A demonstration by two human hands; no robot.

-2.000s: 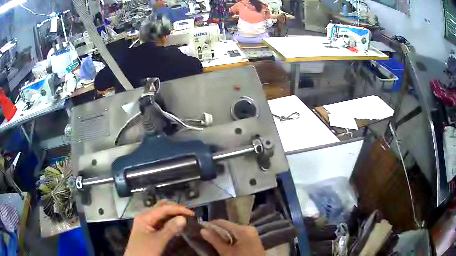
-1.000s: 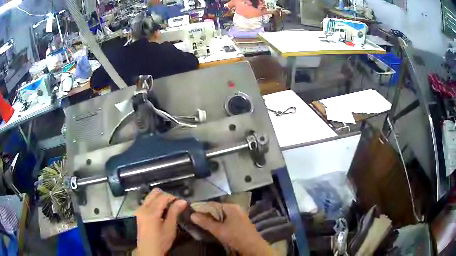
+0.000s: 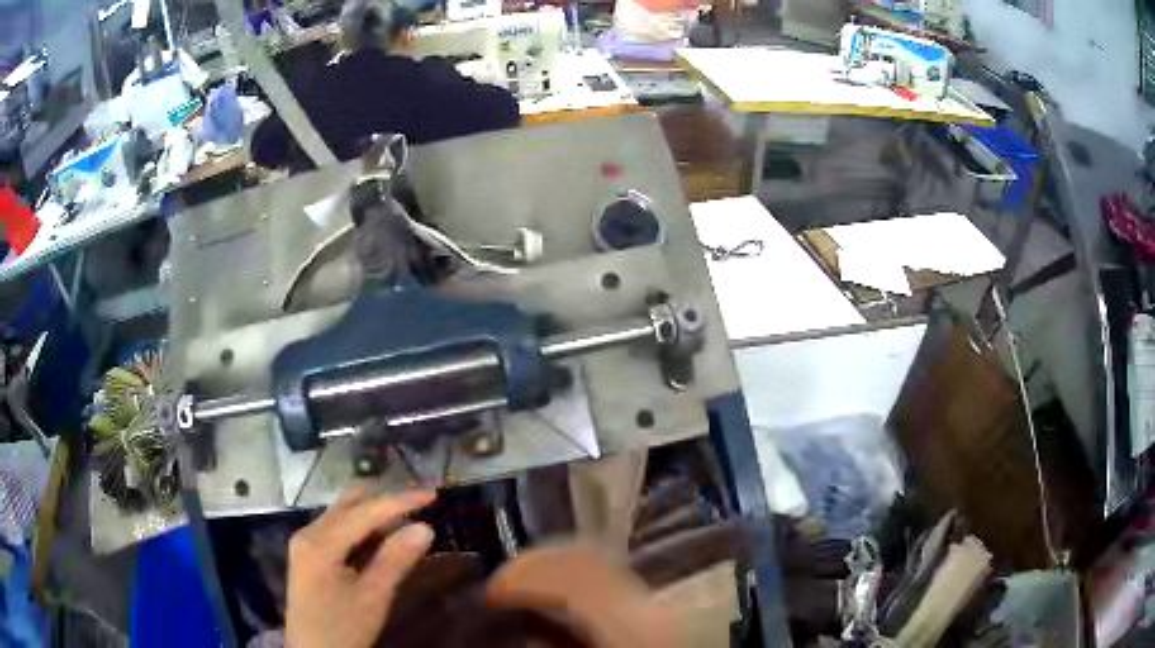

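Observation:
The grey metal plate of the machine faces me, with its dark blue clamp head and bright cylinder. My left hand is at the plate's front edge, thumb and fingers apart, with no cloth seen between them. My right hand is blurred by motion to the right of it and lower; whether it grips anything cannot be told. Dark brown cloth shows between the hands, blurred. Thin shiny upright rods show under the front edge, between the hands.
Brown and tan pieces lie below the plate. Tied bundles are at the lower right. A fanned pile stands left, above a blue bin. A person in dark clothing sits beyond the plate; white-topped tables stand behind.
The hands were close together on a dark brown piece; now they are apart and the left thumb and fingers have spread. The view has tipped slightly down, so the machine sits higher in the picture.

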